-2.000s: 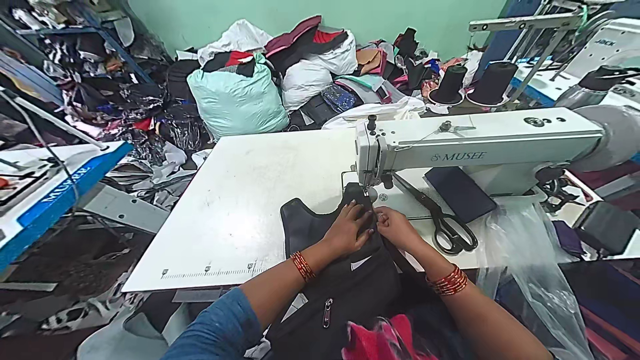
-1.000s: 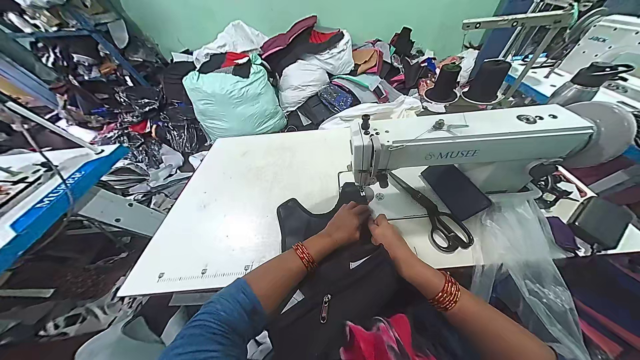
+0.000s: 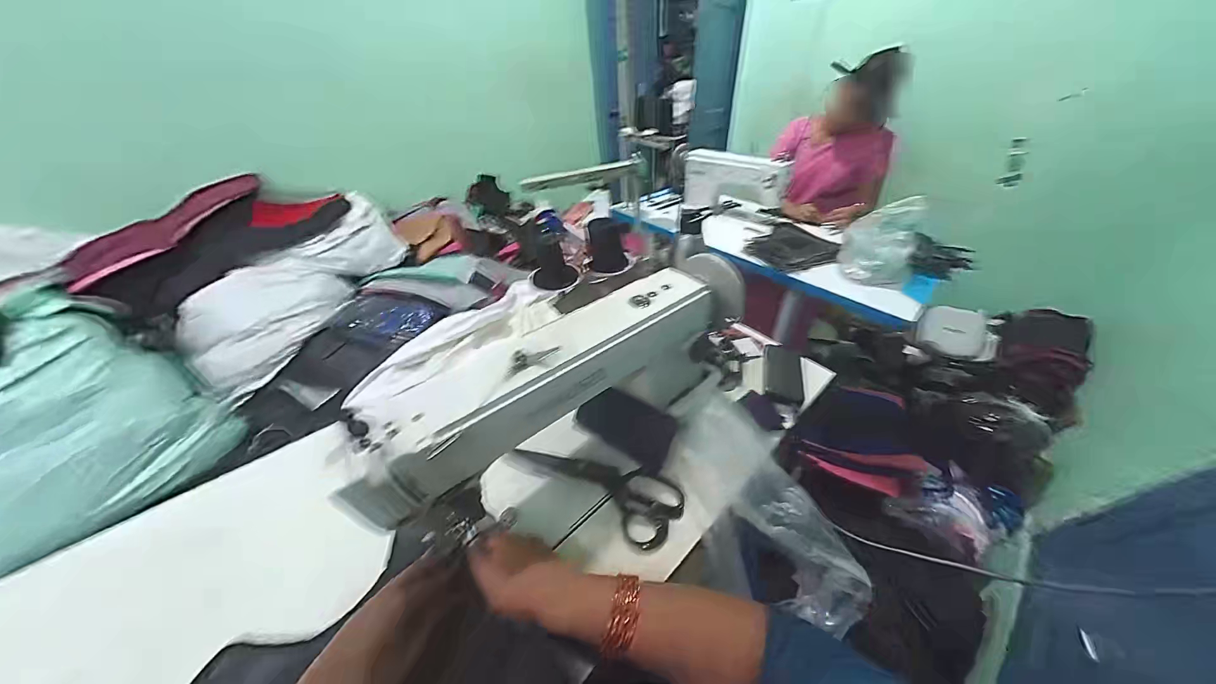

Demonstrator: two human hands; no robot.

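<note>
A white sewing machine (image 3: 560, 366) stands over the black fabric (image 3: 475, 641), whose curved edge spreads left across the white table. Close to the needle area, my right hand (image 3: 513, 570) has its fingers bent at the fabric; a red bangle is on that wrist. My left hand (image 3: 418, 584) is blurred and low beside it, over the fabric, its fingers not clear. Black-handled scissors (image 3: 617, 489) lie on the machine bed right of my right hand. Behind them is a dark flat rectangular piece (image 3: 627, 427). The needle and the fabric under it are blurred.
Stuffed bags (image 3: 104, 389) and cloth are heaped at the left. Thread cones (image 3: 551, 264) stand behind the machine. Clear plastic (image 3: 793, 532) hangs off the table's right side, near piled cloth (image 3: 874, 427). A person (image 3: 836, 166) sits at another sewing table (image 3: 817, 275).
The view has swung right and up, bringing the other person and table into sight. Both hands stay near the needle area; the scissors still lie on the machine bed.
</note>
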